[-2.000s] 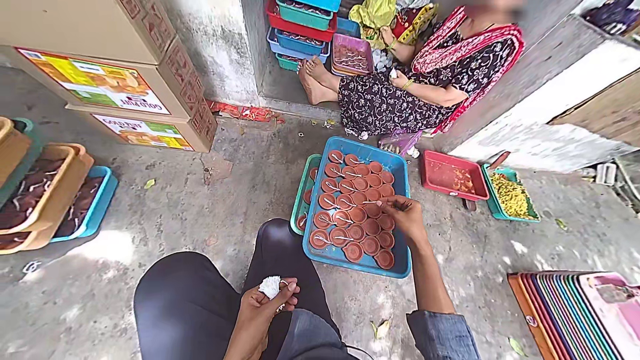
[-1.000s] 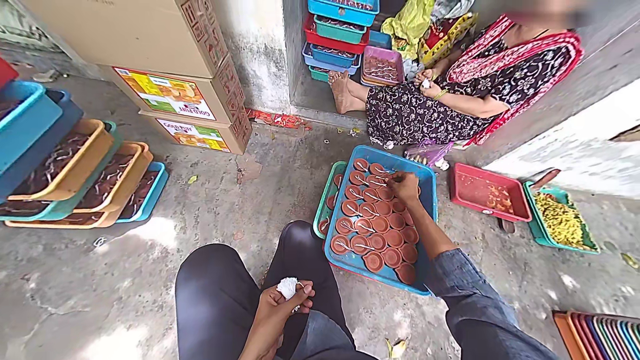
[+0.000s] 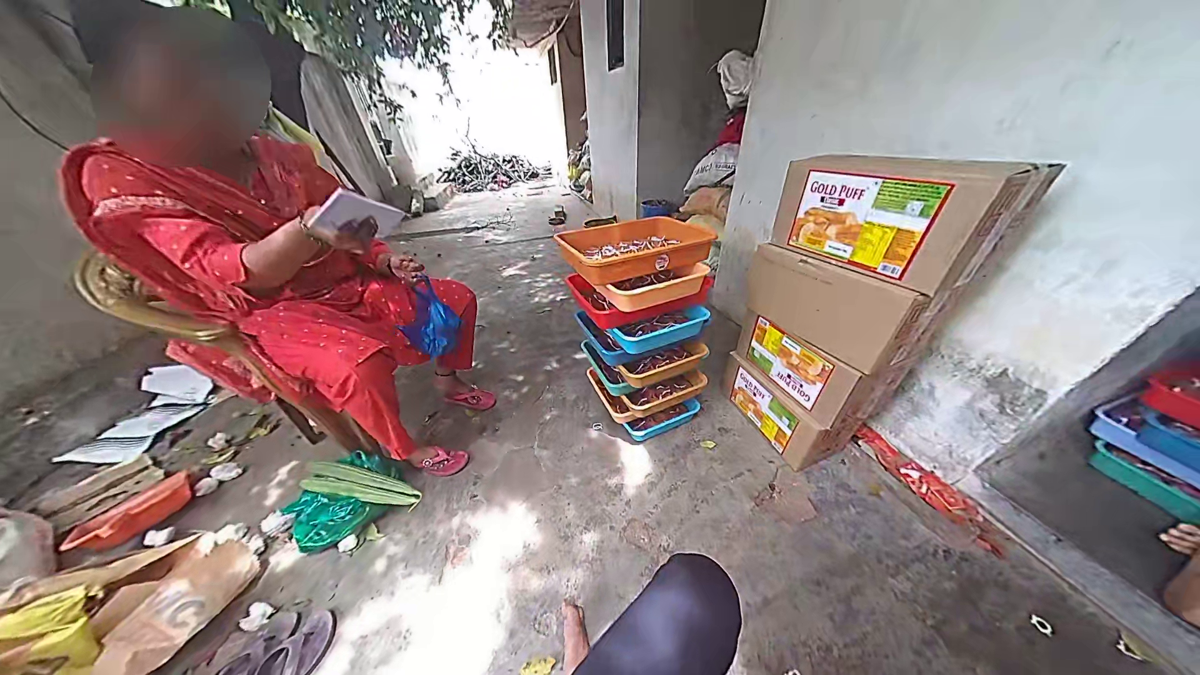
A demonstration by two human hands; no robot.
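Observation:
Neither my left hand nor my right hand shows in the head view now; only my dark-clad knee [image 3: 670, 619] and part of a bare foot [image 3: 574, 637] appear at the bottom. The blue tray of small clay lamps seen earlier is out of view. Ahead stands a tall stack of plastic trays, with an orange tray [image 3: 637, 251] on top holding white wicks. Below it, several trays, among them a red one [image 3: 579, 292] and a light blue one [image 3: 662, 330], hold dark reddish contents with pale strands.
Cardboard cartons [image 3: 834, 314] are piled against the wall at right. A seated person in red [image 3: 309, 309] holds a white flat object [image 3: 354, 214] and a blue plastic bag [image 3: 433, 323]. Green bag [image 3: 328, 516], paper [image 3: 178, 600] and sandals [image 3: 281, 647] lie at left. More trays [image 3: 1148, 469] stand far right.
The view has swung far to the left. Both my hands, one holding a white cotton-like piece and one at the clay lamps, have dropped out of sight, and the person in red now shows.

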